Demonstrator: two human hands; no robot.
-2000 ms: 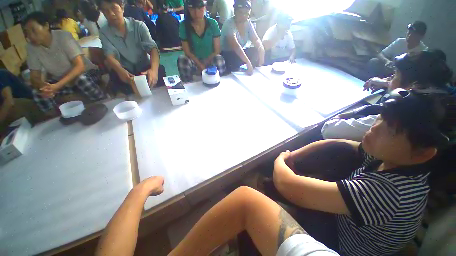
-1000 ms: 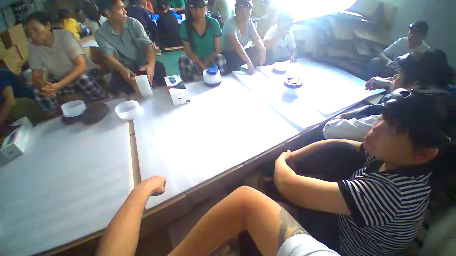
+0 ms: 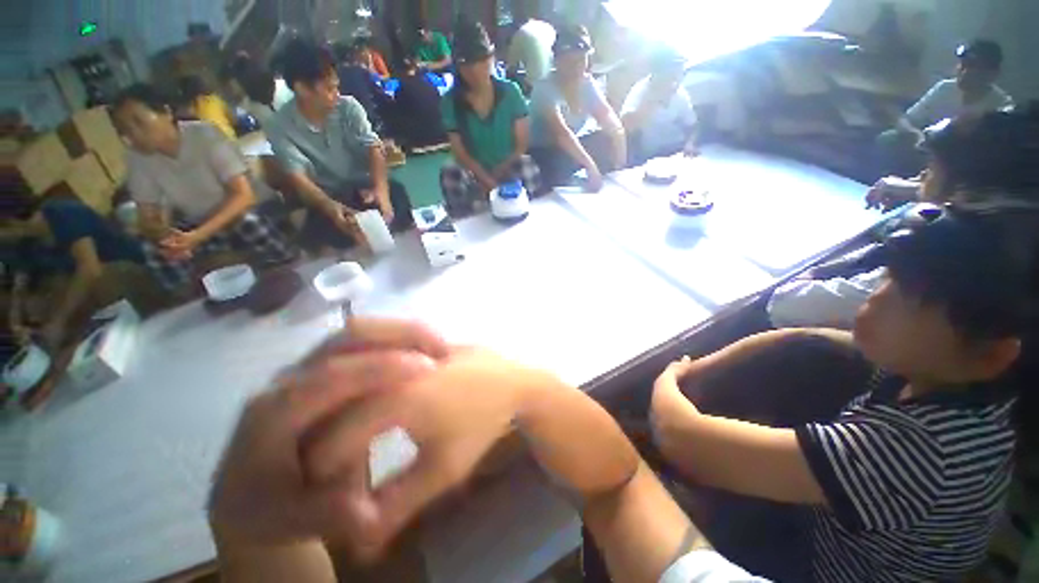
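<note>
My left hand (image 3: 273,456) and my right hand (image 3: 456,399) are clasped together, blurred and close to the camera, above the near table edge. No object shows in them; a white patch shows through a gap between them. Beyond them on the white-covered table (image 3: 171,456) stand an open white bowl (image 3: 342,281), a white tub (image 3: 228,282) beside a dark round disc (image 3: 273,293), a blue-topped white tub (image 3: 509,205), and a dark-topped round unit (image 3: 690,203).
Small cartons stand at the left (image 3: 103,353) and far side (image 3: 440,241). A person across holds a white piece (image 3: 374,231). A brown-and-white round thing (image 3: 40,535) is cut off lower left. A person in a striped shirt (image 3: 923,490) sits close at my right.
My left hand has left the table edge, and both hands have come up and clasped together in front of the camera. The view has shifted left, showing more of the left end.
</note>
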